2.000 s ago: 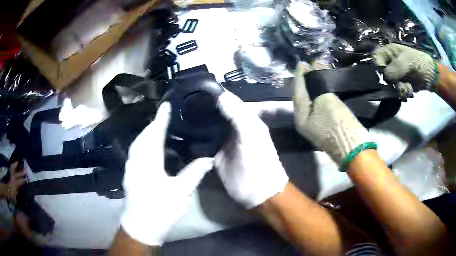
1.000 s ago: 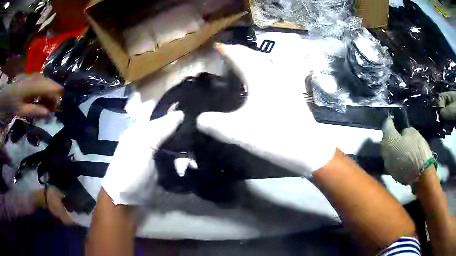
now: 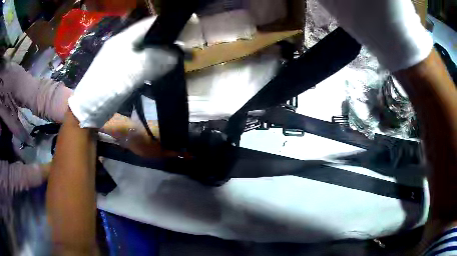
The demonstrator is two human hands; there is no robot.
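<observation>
My left hand [image 3: 118,70], in a white glove, grips a black webbing strap [image 3: 172,105] at upper left; the strap hangs down to the table. My right hand [image 3: 381,30], also white-gloved and cut off by the top edge, is raised at upper right. A strap length [image 3: 300,70] runs from beside it down to a dark tangle of straps [image 3: 213,155] at the middle of the table. Its fingers are out of the picture, so its hold is not clear. More straps [image 3: 330,177] lie across the table to the right.
The white-topped table [image 3: 280,210] has slide buckles [image 3: 293,132] near the carton [image 3: 230,52], which holds white packets. Clear-wrapped bundles [image 3: 371,95] lie at right. A co-worker's pink sleeve [image 3: 37,95] and arm reach in from the left. A red bag [image 3: 72,30] is behind; something blue [image 3: 130,235] is below.
Both my hands have risen and spread apart, lifting strap lengths off the table. The view has shifted, and the gloved co-worker at right is no longer seen. An arm now reaches in from the left.
</observation>
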